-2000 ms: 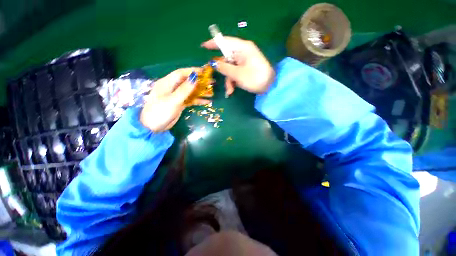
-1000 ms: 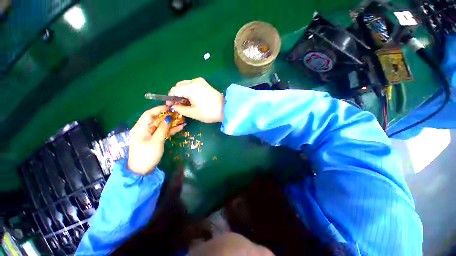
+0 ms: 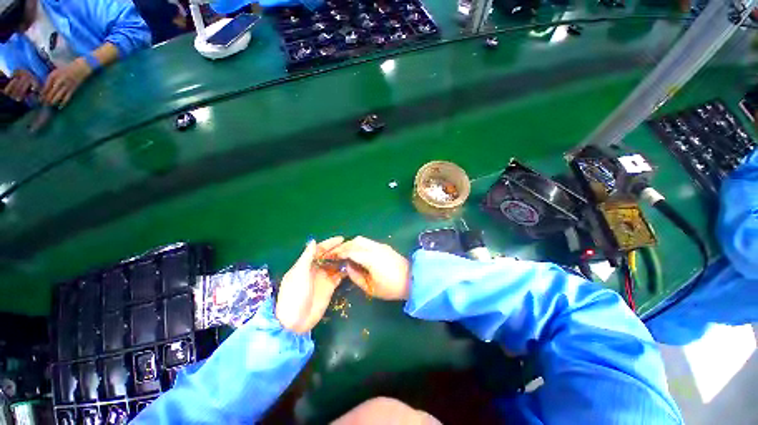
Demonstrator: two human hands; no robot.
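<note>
My left hand [image 3: 306, 286] holds an amber flexible circuit strip [image 3: 330, 264], partly hidden between the fingers. My right hand [image 3: 378, 267] meets it from the right, its fingers at the strip. A slim dark shaft shows faintly between the hands; the tool is mostly hidden. Tiny gold pieces [image 3: 342, 309] lie loose on the green mat just below the hands. A tan round tub [image 3: 441, 189] with small orange bits inside stands up and right of the hands.
Black blister tray [image 3: 125, 311] and crinkled clear bag [image 3: 233, 297] are at left. A flat black glossy rectangle [image 3: 439, 240] lies right of the hands, then a black fan unit [image 3: 532, 203]. Trays and another person's hands [image 3: 62, 81] are at the back; a blue sleeve is far right.
The view has tilted up, showing the far bench and another person. My hands have come closer together, and the tool's pale handle no longer sticks out clearly.
</note>
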